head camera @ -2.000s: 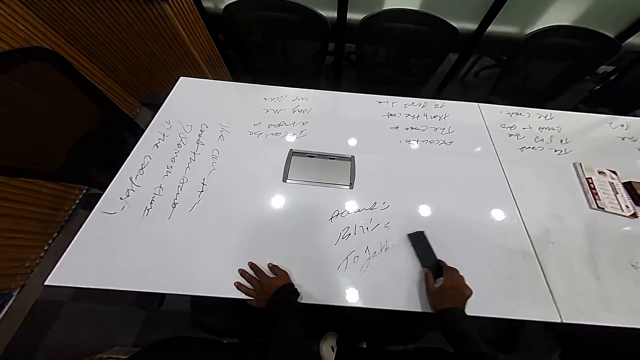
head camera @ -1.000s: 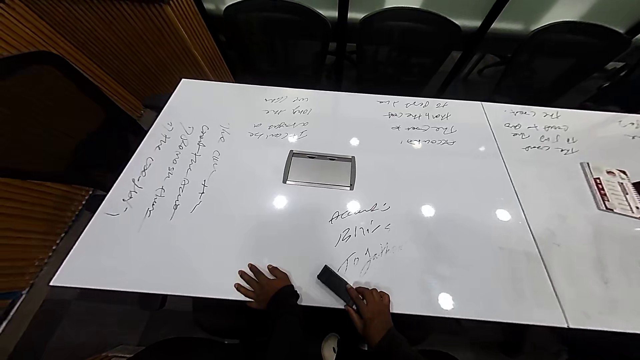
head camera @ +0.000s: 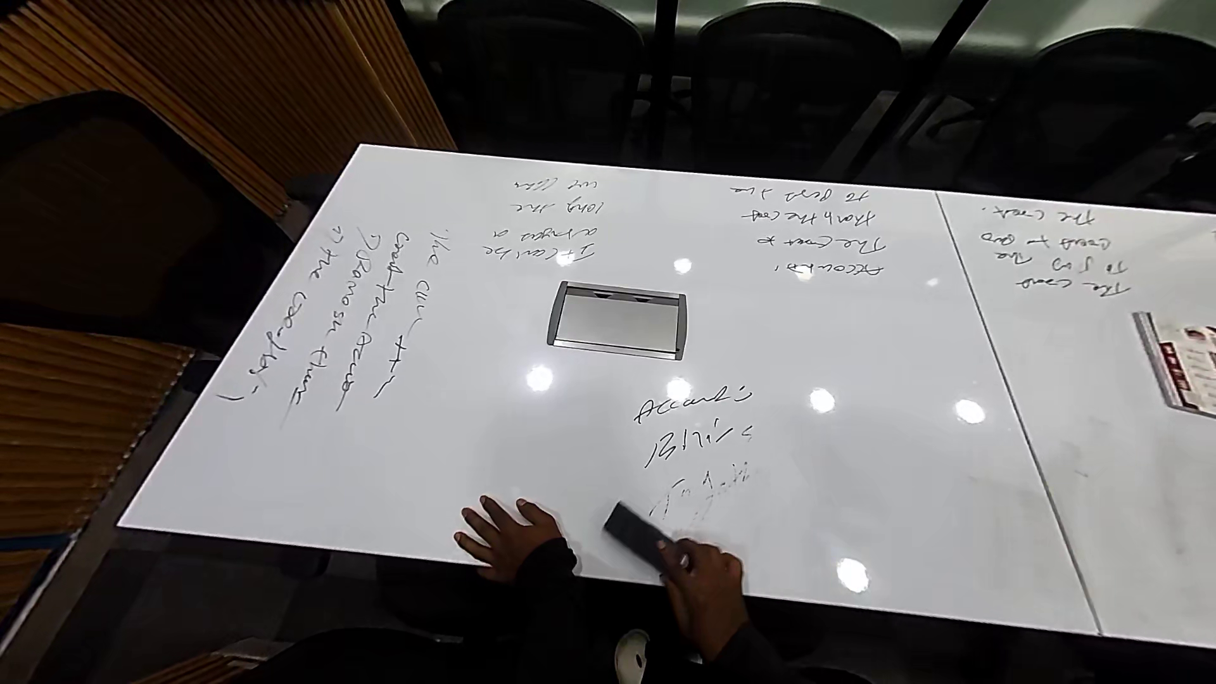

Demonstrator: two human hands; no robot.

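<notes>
A dark whiteboard eraser lies against the glossy white tabletop near its front edge, and my right hand grips its lower right end. To the left, my left hand rests on the surface with its fingers spread and holds nothing. Just above the eraser are lines of black handwriting; the lowest line looks faint and broken. More black handwriting stands along the left and far sides of the table.
A metal-framed cable hatch is set into the tabletop. At the right lies a printed booklet or stack, beyond the table's seam. Dark chairs line the far side, and another dark chair stands at the left.
My right hand and the eraser moved left from the right of the handwriting to below it. The lowest line has grown fainter. My left hand has stayed in place.
</notes>
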